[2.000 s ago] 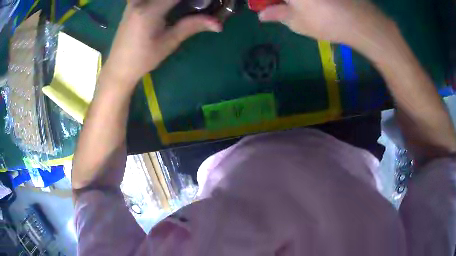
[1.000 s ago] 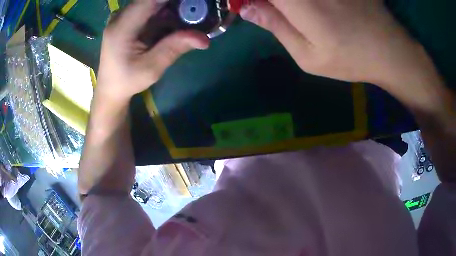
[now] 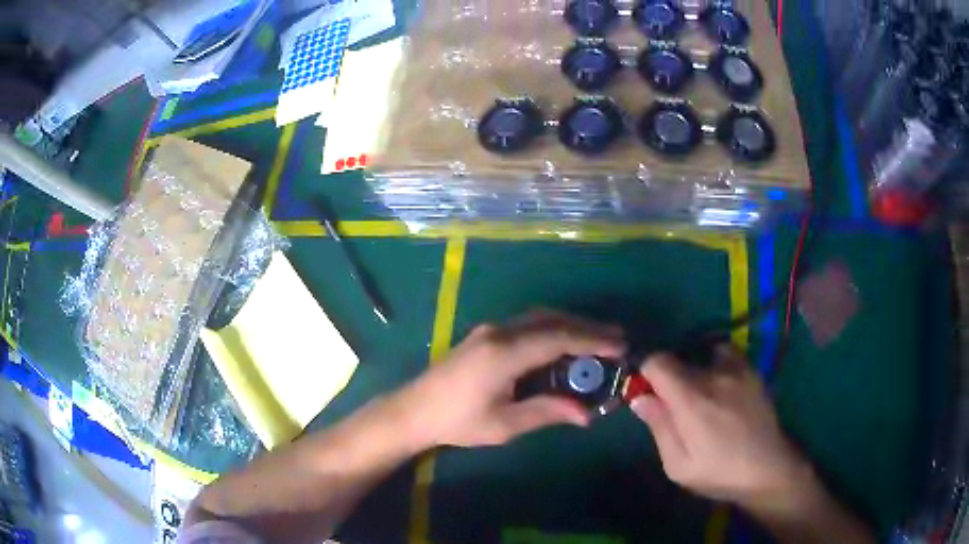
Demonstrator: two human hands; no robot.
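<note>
My left hand [image 3: 505,388] holds a dark round unit [image 3: 584,374] with a pale grey centre between thumb and fingers, over the green mat. My right hand [image 3: 707,420] grips a red handle [image 3: 635,387] just right of the unit. A shiny metal edge shows between the unit and the red handle; whether they are joined I cannot tell. A dark line runs from near my right hand toward the upper right.
A stacked clear tray [image 3: 574,202] with black round units [image 3: 591,125] stands behind my hands. At left lie a film-wrapped tray stack [image 3: 159,276], a yellow-backed sheet [image 3: 287,351] and a slim dark stick [image 3: 356,266]. A pinkish pad [image 3: 828,303] lies right.
The view has tilted up, so the tray of units now shows and both hands appear lower in the picture. The hands still hold the round unit and red handle.
</note>
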